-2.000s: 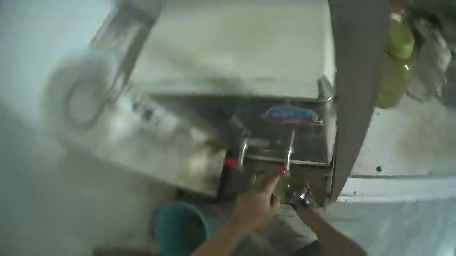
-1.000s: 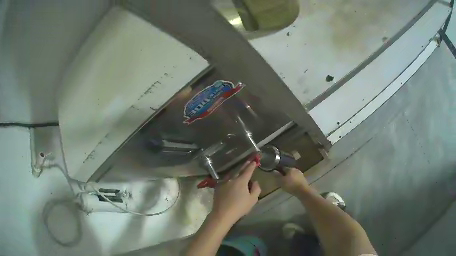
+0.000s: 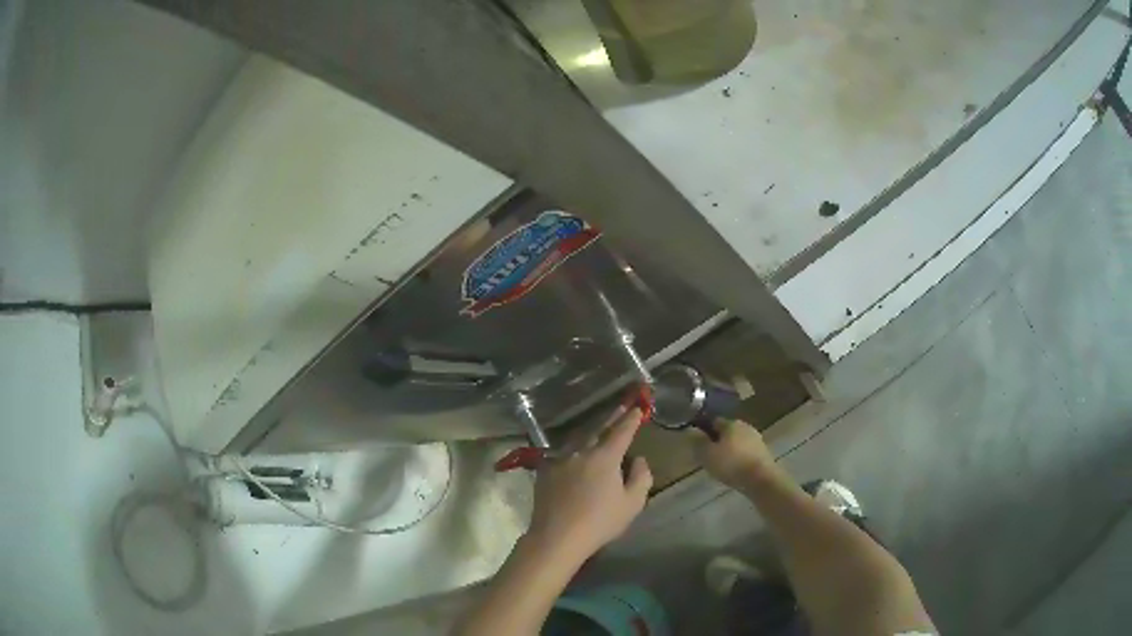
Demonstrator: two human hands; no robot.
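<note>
A steel water dispenser panel (image 3: pixel 435 317) carries a blue and red label (image 3: pixel 528 261) and two thin metal taps with red levers. My left hand (image 3: pixel 590 485) has its fingers at the red lever of the right tap (image 3: pixel 631 354); I cannot tell whether they grip it or press it. The left tap (image 3: pixel 531 420) is just beyond my knuckles, its red lever showing beside them. My right hand (image 3: pixel 739 454) is closed around a dark insulated cup (image 3: pixel 695 400), whose silvery round rim is at the right tap's outlet. The inside of the cup is not clear.
A yellowish container (image 3: pixel 695 44) stands on the white ledge (image 3: pixel 795 162) at the top. A white cylinder with a hose (image 3: pixel 279 485) is at the lower left. A teal bucket (image 3: pixel 608 611) is at the bottom edge. A shoe (image 3: pixel 834 499) shows on the grey floor.
Since two seconds ago the view has turned and become sharper. Over the last second my hands and the cup have stayed nearly still at the right tap.
</note>
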